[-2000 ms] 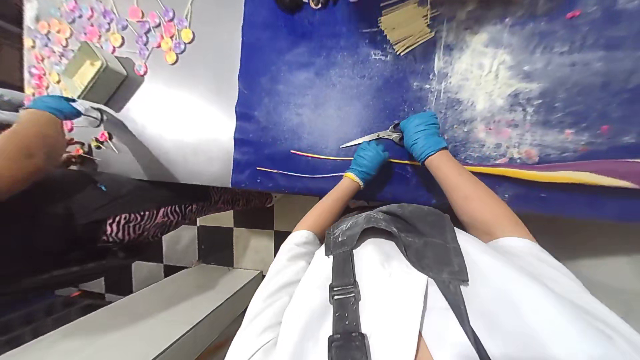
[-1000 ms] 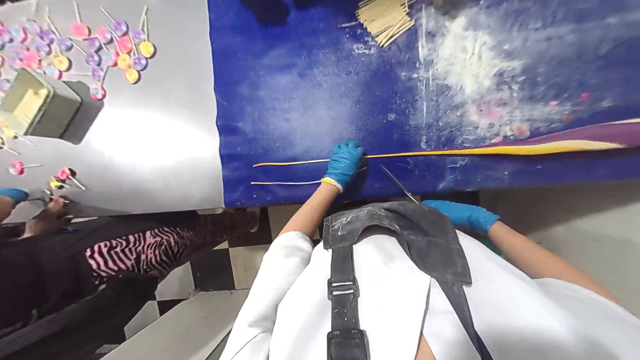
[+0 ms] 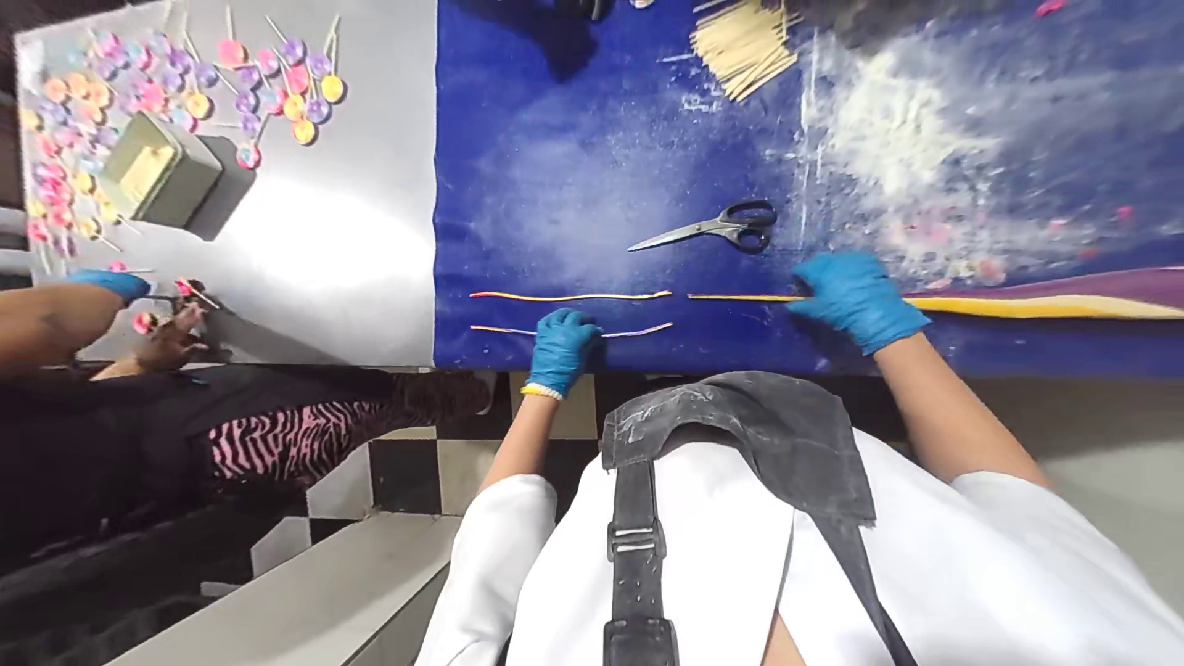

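Note:
My right hand [image 3: 856, 298], in a blue glove, lies on the long candy rope [image 3: 1017, 303], which is yellow, white and purple and thickens to the right; whether the fingers close on it is hard to tell. My left hand [image 3: 561, 350], also gloved, rests over the middle of a thin candy strand [image 3: 638, 332] near the table's front edge; its grip is hidden. Just beyond lies a cut yellow and red candy strand [image 3: 569, 297], a small gap away from the rope's thin end. Scissors [image 3: 705, 228] with black handles lie on the blue table cover behind the strands.
Wooden or paper sticks [image 3: 745, 46] lie in a pile at the back. White powder [image 3: 893, 129] dusts the blue cover. On the metal surface at left are many lollipops [image 3: 296, 106] and a square container [image 3: 162, 171]. A co-worker's gloved hand [image 3: 111, 282] and bare hand are there.
The yellow strand, joined to the rope one second ago, is now separate. The scissors, earlier in my right hand, lie on the table. My right hand has moved onto the rope, my left onto the nearer strand.

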